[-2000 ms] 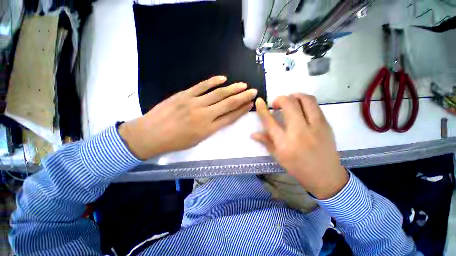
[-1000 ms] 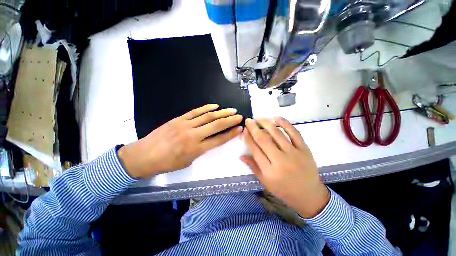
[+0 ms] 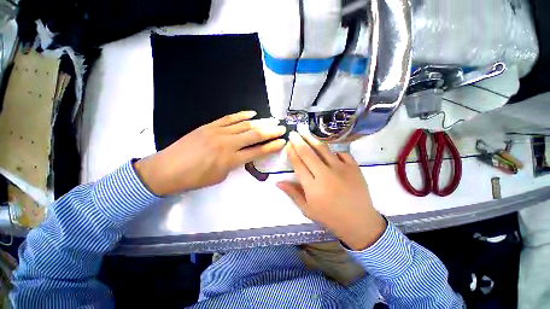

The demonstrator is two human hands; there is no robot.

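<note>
A black fabric panel [image 3: 208, 84] lies flat on the white machine table, left of the sewing machine head [image 3: 328, 84]. My left hand [image 3: 208, 154] lies palm down over the panel's lower right part, fingers pointing at the needle area. My right hand [image 3: 328, 181] has its fingertips at the panel's right corner, close beside the presser foot [image 3: 297, 118]. The fingertips of both hands nearly meet there. Both hands press on the fabric; neither is closed round it. The needle tip cannot be made out.
Red-handled scissors [image 3: 429, 163] lie right of the machine, with small coloured tools [image 3: 503, 158] and a small brown block [image 3: 496, 187] farther right. Tan cardboard sheets [image 3: 27, 114] are at left. Dark fabric [image 3: 126, 15] lies at the upper left. A grey strip [image 3: 253, 242] runs along the front edge.
The camera view has shifted, showing more of the machine head. The panel's near edge has moved away from the table front, and a dark curved shape now shows below my left fingers.
</note>
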